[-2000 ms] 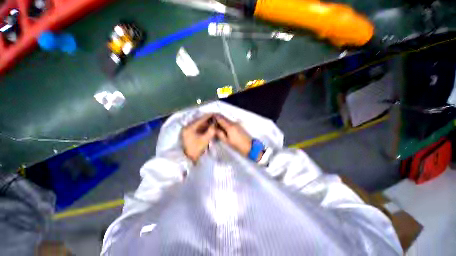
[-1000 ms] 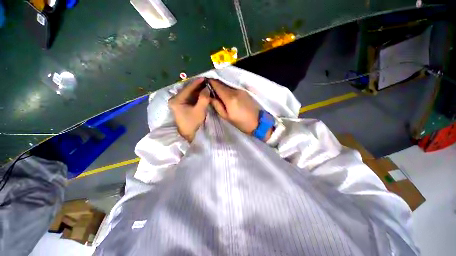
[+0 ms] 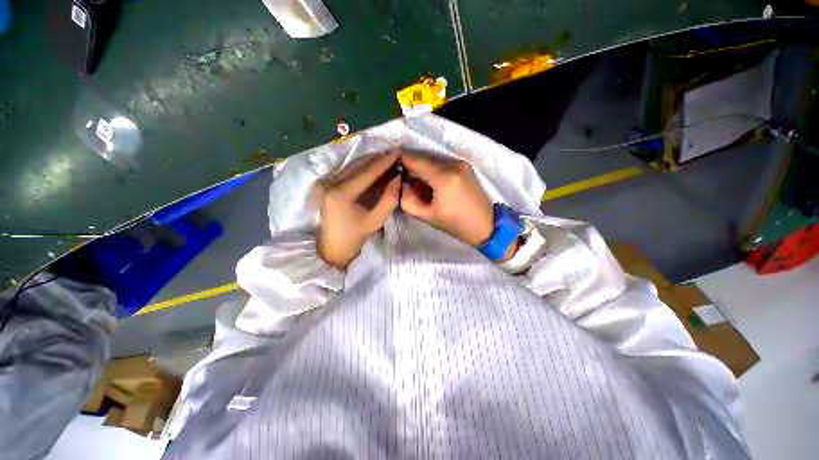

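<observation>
My left hand [image 3: 353, 211] and my right hand [image 3: 449, 199] meet fingertip to fingertip over the gown, just below the bench edge. Between them they pinch a small dark piece [image 3: 401, 169], mostly hidden by the fingers; it may be a watch unit, but too little shows to tell. A blue band and a white band are on my right wrist.
The green bench mat [image 3: 215, 99] bears a clear film with a white tab [image 3: 110, 137], a whitish scrap [image 3: 303, 14], yellow tape pieces [image 3: 422, 95] at the edge and a black part [image 3: 87, 36]. Below are a blue object [image 3: 162, 256] and cardboard boxes [image 3: 139, 391].
The view has swung down and closer to the bench edge; screwdriver, red tray and blue rod have left it. Since one second ago, my hands have shifted slightly right, with fingers steeper around the dark piece.
</observation>
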